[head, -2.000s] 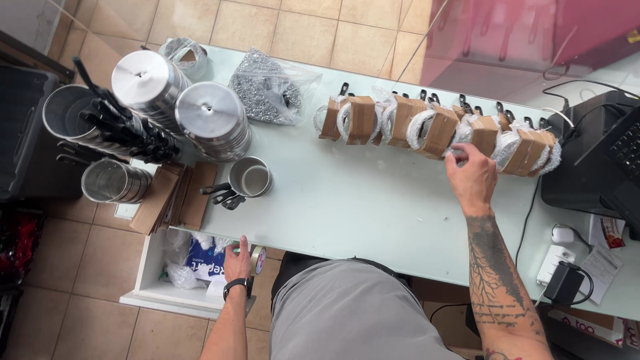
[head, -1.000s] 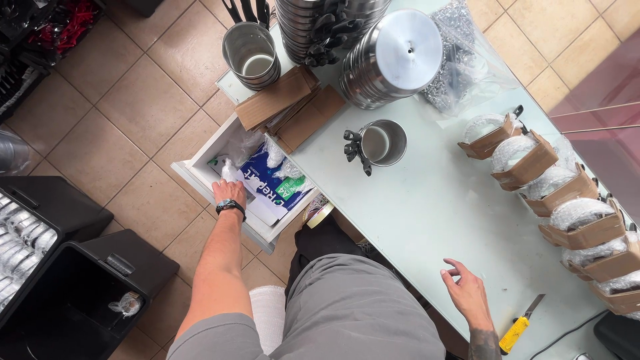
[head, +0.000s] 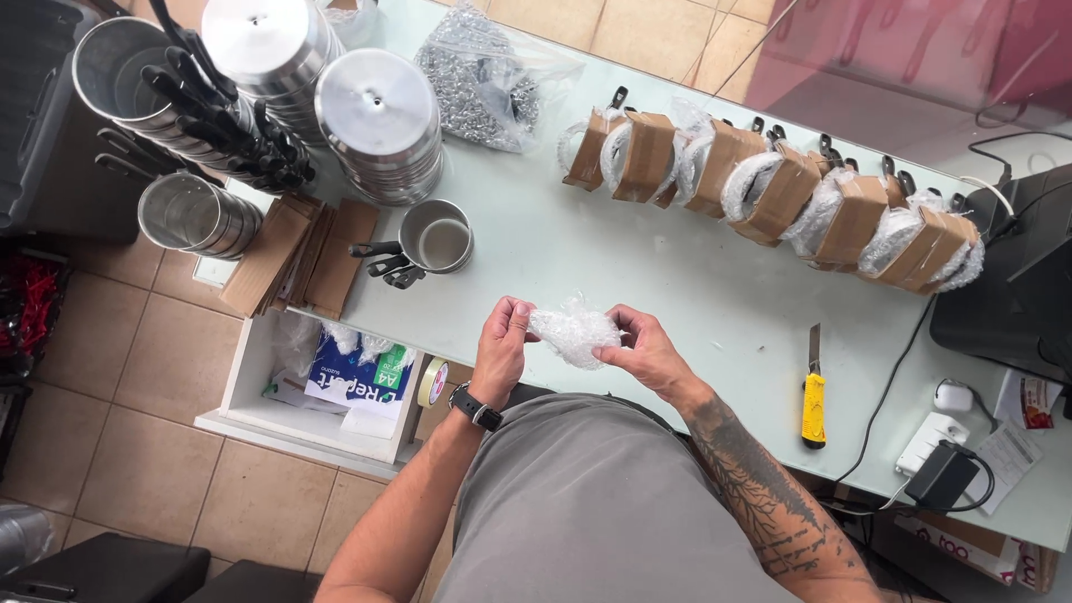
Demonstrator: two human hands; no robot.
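Both hands hold one crumpled piece of bubble wrap (head: 576, 332) over the near edge of the glass table. My left hand (head: 502, 345) pinches its left end between thumb and fingers; my right hand (head: 649, 350) grips its right side. Beyond them on the table stand small stacked steel pots (head: 437, 236) with black handles pointing left. A row of pots wrapped in bubble wrap and cardboard (head: 775, 193) runs along the far right side. To the right of my right hand lies a yellow snap-off utility knife (head: 813, 402) with its blade out.
Tall stacks of steel pots (head: 378, 126) and cardboard pieces (head: 272, 255) occupy the left end. A plastic bag of metal parts (head: 481, 84) lies at the back. An open drawer (head: 306, 419) juts out at left, a tape roll (head: 433, 382) beside it. Cables and a power strip (head: 931, 442) are at right.
My left hand has left the open drawer and now holds bubble wrap in front of my body. My right hand, empty over the table one second ago, has closed on the same piece.
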